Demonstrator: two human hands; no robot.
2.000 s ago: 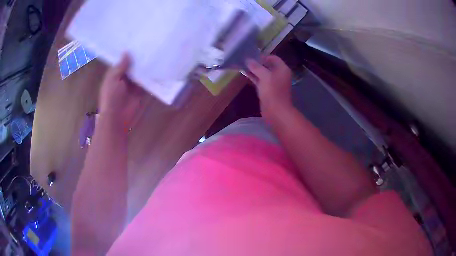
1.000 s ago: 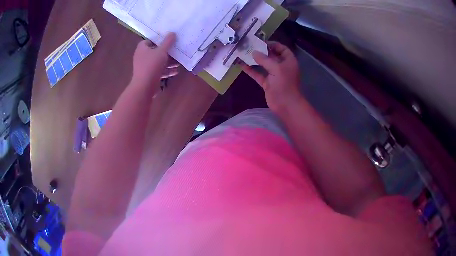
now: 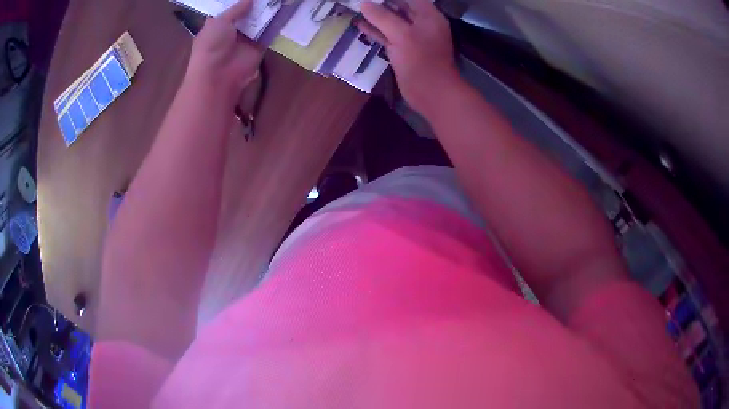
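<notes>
A stack of clipboards with white papers and metal clips [image 3: 308, 36] lies at the top edge of the view, partly cut off. A yellow-green sheet or board shows among the white ones. My left hand [image 3: 224, 48] grips the left side of the stack, thumb on top. My right hand [image 3: 412, 44] is at the clip end on the right, fingers bent over the papers and partly hidden at the top edge. Whether its fingers pinch a sheet is unclear.
Blue-and-white cards [image 3: 94, 92] lie on the brown desk [image 3: 144, 160] at the left. A thin dark tool [image 3: 246, 120] lies beside my left wrist. A purple block [image 3: 117, 203] is mostly hidden behind my left forearm. A blue bin [image 3: 76, 375] stands at the lower left.
Both hands have moved up towards the top edge, and the papers with them. More of the stack's lower layers shows, and the thin dark tool is now more exposed.
</notes>
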